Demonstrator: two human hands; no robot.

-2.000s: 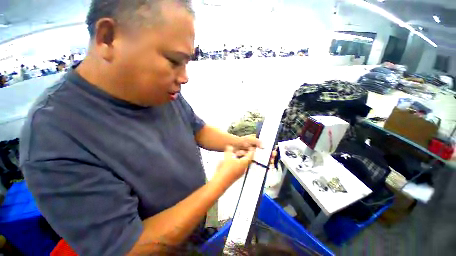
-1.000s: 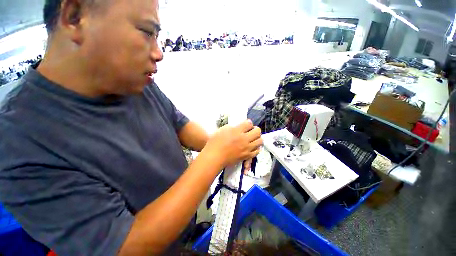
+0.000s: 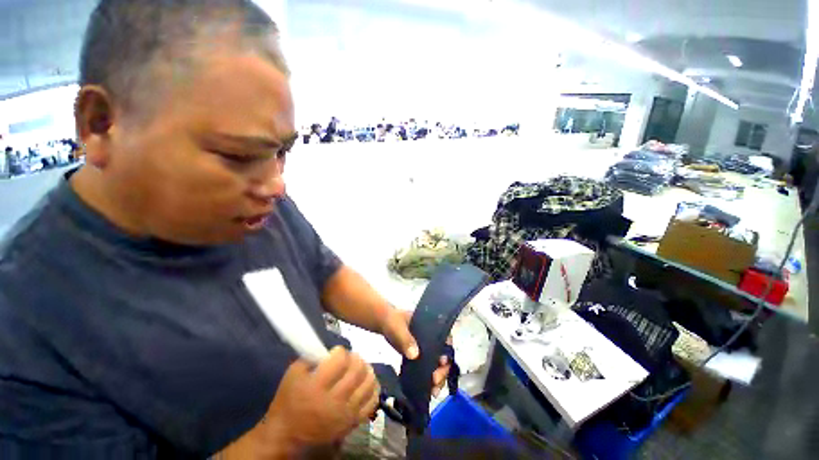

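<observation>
Neither of my hands is in view. Facing me, a person in a dark grey shirt holds a bundle of long black placket strips (image 3: 433, 314) upright, its top end curving to the right. The thumb of one hand is in front of the strips and fingertips show at their right edge. The person's other hand grips a stiff white strip (image 3: 284, 314), tilted up to the left. A dark tie or cord hangs by the strips; its ends are unclear. The lower ends of the strips are hidden or blurred.
A blue crate (image 3: 467, 424) is below the strips. To the right stands a white machine table (image 3: 575, 382) with a white and dark red machine head (image 3: 557, 267). Behind are plaid garments (image 3: 548, 211) and khaki cloth (image 3: 429, 255). A brown box (image 3: 705, 244) is on the long table.
The white strip has come away from the black strips and is now held apart at the left. The black strips now face me and bend at the top. The view has shifted.
</observation>
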